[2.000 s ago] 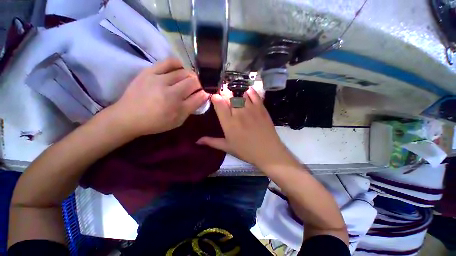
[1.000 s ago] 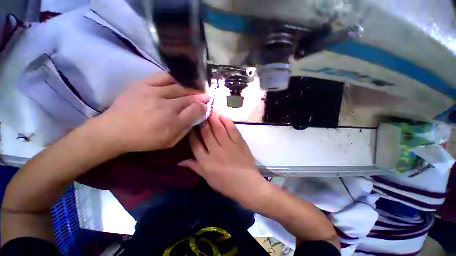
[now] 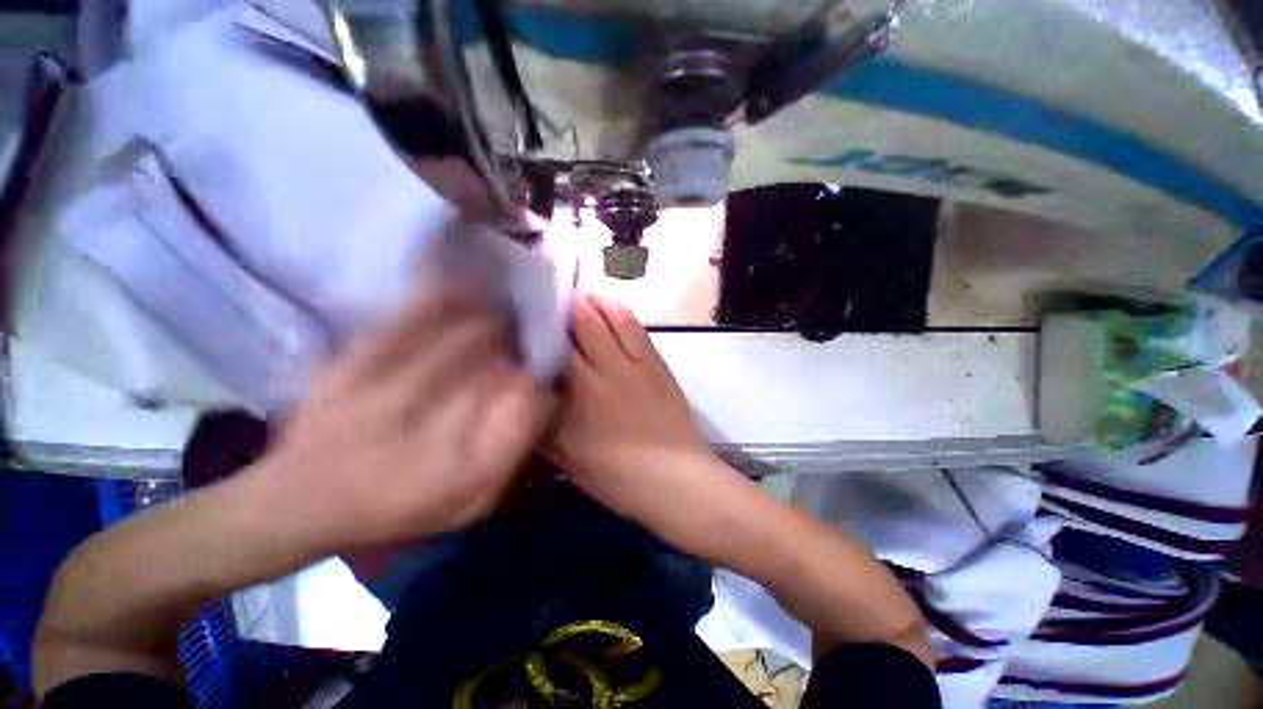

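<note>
The white garment body (image 3: 277, 166) with dark seams lies left of the needle and its edge runs up to the presser foot (image 3: 557, 229) under the bright lamp. My left hand (image 3: 416, 416), blurred, is closed on the white cloth just below and left of the needle. My right hand (image 3: 616, 402) lies at the near side of the needle with its fingertips at the cloth edge; its thumb side is hidden behind my left hand. A little maroon fabric (image 3: 225, 441) shows left of my left hand.
The white sewing machine head (image 3: 970, 125) with a blue stripe spans the top right. A green packet (image 3: 1129, 363) stands at the right end of the machine bed (image 3: 859, 388). Bundled striped pieces (image 3: 1108, 609) lie below right. A blue basket (image 3: 205, 651) is lower left.
My left hand has moved down and towards me, lifting and folding the white cloth over. Most of the maroon fabric is now out of sight. My right hand has drawn back from beside the needle.
</note>
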